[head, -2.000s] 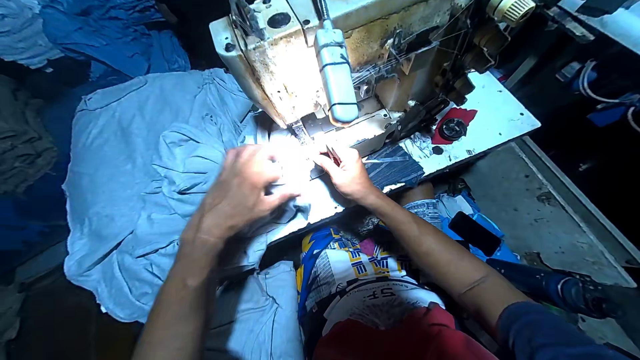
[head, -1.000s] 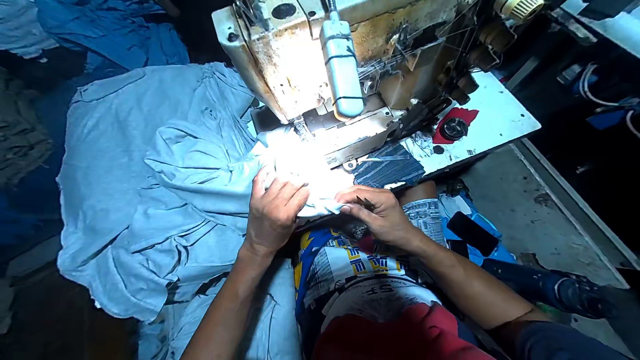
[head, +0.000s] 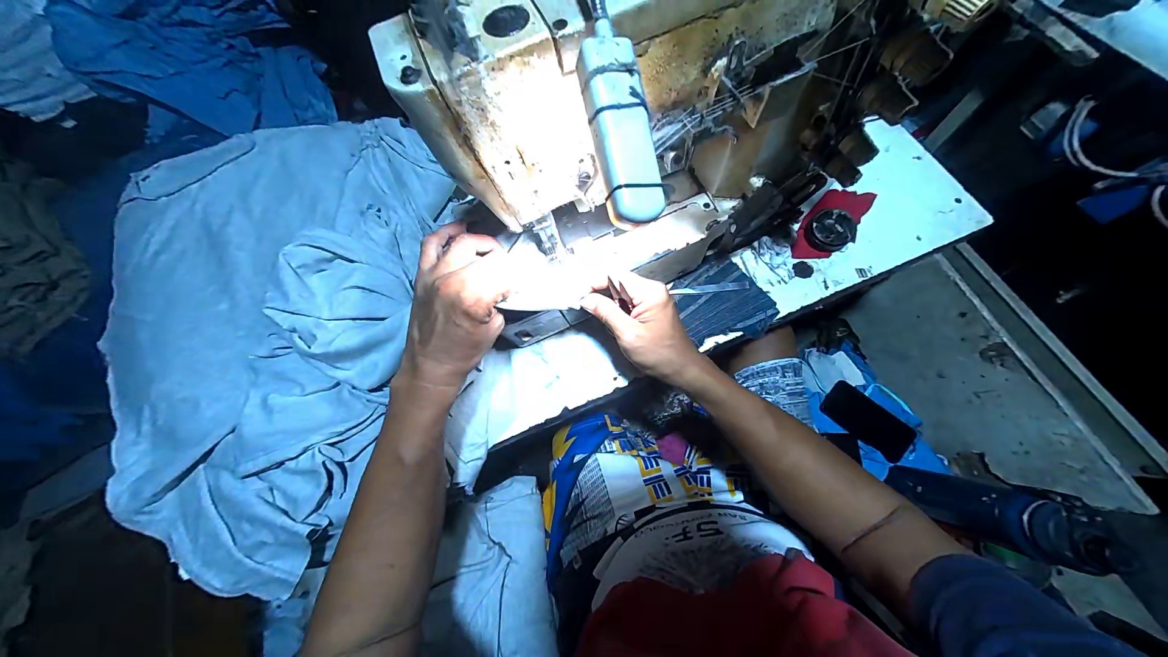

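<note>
A worn industrial sewing machine (head: 520, 109) stands before me, its needle area (head: 547, 237) under a glaring lamp. My left hand (head: 461, 306) grips the light blue fabric (head: 210, 274) just left of the presser foot. On the right of the needle, my right hand (head: 643, 324) pinches the edge of the same fabric between thumb and fingers, with what looks like small metal thread snips (head: 620, 290) in the palm. Glare hides the cloth between the hands. The rest of the fabric spreads in loose folds to the left.
A black round object (head: 830, 230) rests on a red cloth scrap (head: 862, 205) on the white table (head: 931, 210). Dark striped fabric (head: 725, 306) lies right of my right hand. A black phone (head: 869, 422) is below the table's edge. Blue cloth (head: 201, 64) is piled at the upper left.
Both hands have moved up toward the needle since one second ago. The raised fold of light blue fabric beside my left hand has sunk and shifted.
</note>
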